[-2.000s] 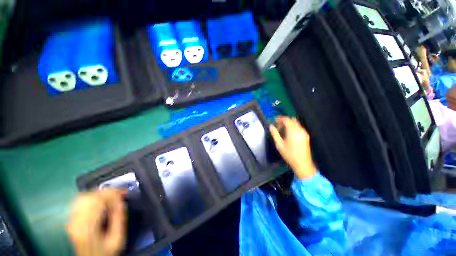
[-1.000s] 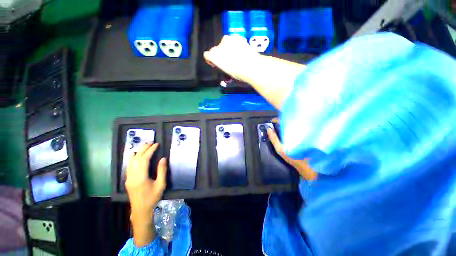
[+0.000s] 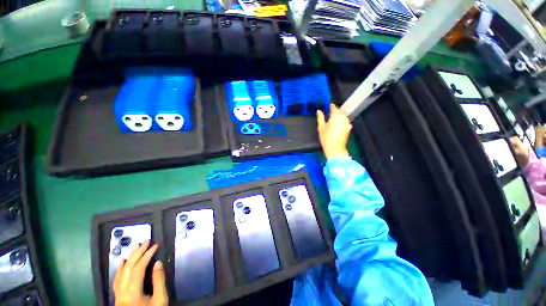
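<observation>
A black foam tray [image 3: 164, 246] holds phones, back up, in a row. My left hand [image 3: 140, 278] lies over the lower part of the leftmost phone [image 3: 137, 230], fingers spread and not closed on it. The other phones, such as the rightmost one [image 3: 301, 221], are uncovered. My right hand [image 3: 334, 128] is beyond the tray, its fingertips at the right end of the dark-ended blue die-cut stack [image 3: 305, 94]. Whether it grips anything cannot be told. Blue stacks with white three-hole ends [image 3: 254, 98] stand left of it.
A parts tray [image 3: 78, 131] holds more blue stacks [image 3: 157, 101]. Blue film [image 3: 257, 170] lies behind the working tray. A metal post [image 3: 395, 60] slants beside my right hand. Tall black foam layers [image 3: 419, 179] stand right. Another phone tray [image 3: 30, 197] is at left. A person's hand [image 3: 524, 149] shows far right.
My right hand has moved from the rightmost phone up to the blue stacks. Another person's blue-sleeved arm, which reached over the stacks, is gone. My left hand stays over the leftmost phone.
</observation>
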